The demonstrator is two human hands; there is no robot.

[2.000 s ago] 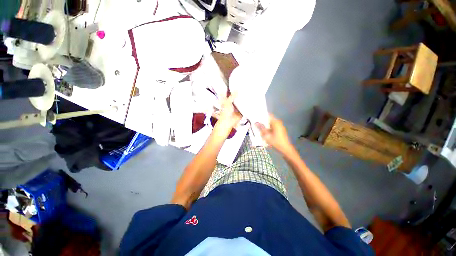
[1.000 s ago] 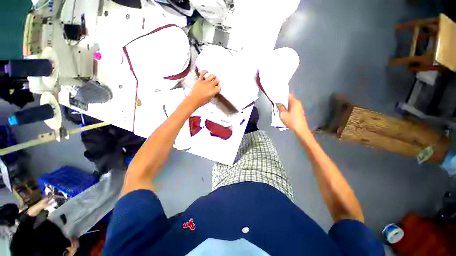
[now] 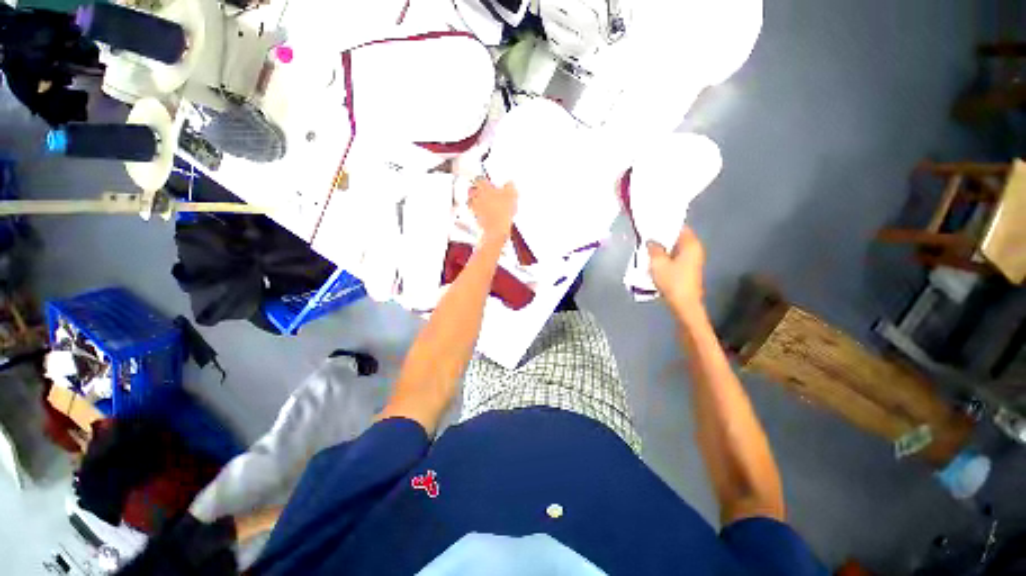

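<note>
My right hand [image 3: 678, 268] holds the narrow end of a white cut piece [image 3: 689, 167] with a dark red edge, off the table's right side. My left hand [image 3: 493, 207] is at the left edge of a large white piece [image 3: 551, 158] on the white table; whether its fingers grip it is unclear. Dark red pieces [image 3: 506, 287] lie just below my left hand. Another white panel with dark red edging [image 3: 416, 90] lies further left on the table.
Dark thread cones [image 3: 110, 142] stand on pale discs at the left. Blue crates [image 3: 118, 338] and a person in grey [image 3: 309, 422] are at the lower left. A wooden bench [image 3: 855, 377] and a stool [image 3: 1007, 231] are on the right.
Over two seconds, my right hand has moved outward and now holds a white piece clear of the table. My left hand has moved up the table. A person has come into view at the lower left.
</note>
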